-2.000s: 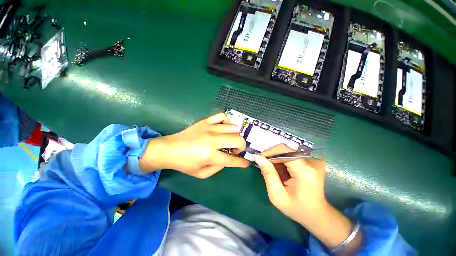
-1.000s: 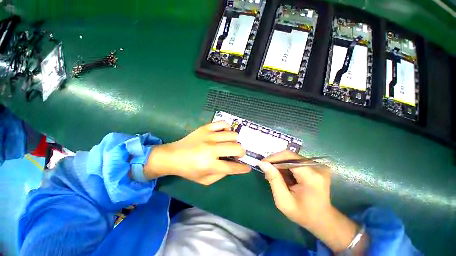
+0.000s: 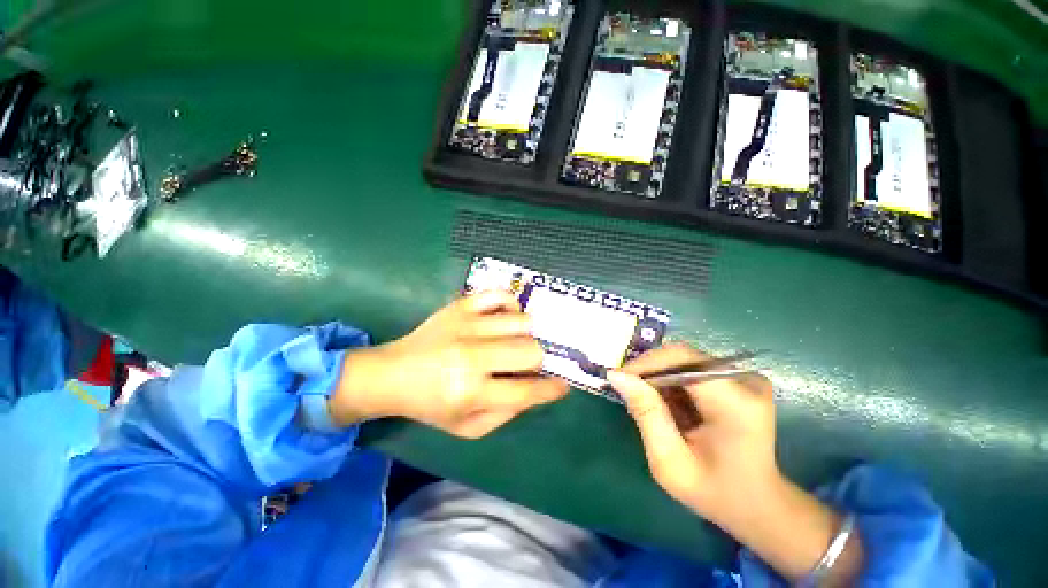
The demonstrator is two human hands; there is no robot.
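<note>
A device unit [image 3: 586,326] lies on the bench in front of me, partly over the lower edge of a dark grid mat [image 3: 580,247]. Its white battery faces up, and a black flex cable [image 3: 571,356] runs along its near side. My left hand [image 3: 465,365] holds the unit's left part, its fingers covering that end. My right hand [image 3: 701,425] holds thin silver tweezers [image 3: 718,372], which point back to the right. Its thumb and finger touch the unit's near right edge by the flex cable. The tweezers' other end is hidden in the hand.
A black foam tray [image 3: 707,126] at the upper right holds several similar units. A small cable bundle [image 3: 213,170] lies at the upper left. Loose black parts [image 3: 52,161] and a shiny clear bag [image 3: 115,195] lie at the far left.
The view has shifted, so the tray and mat sit further left. My right hand has moved right along the unit's near edge, and more of the battery's right end shows.
</note>
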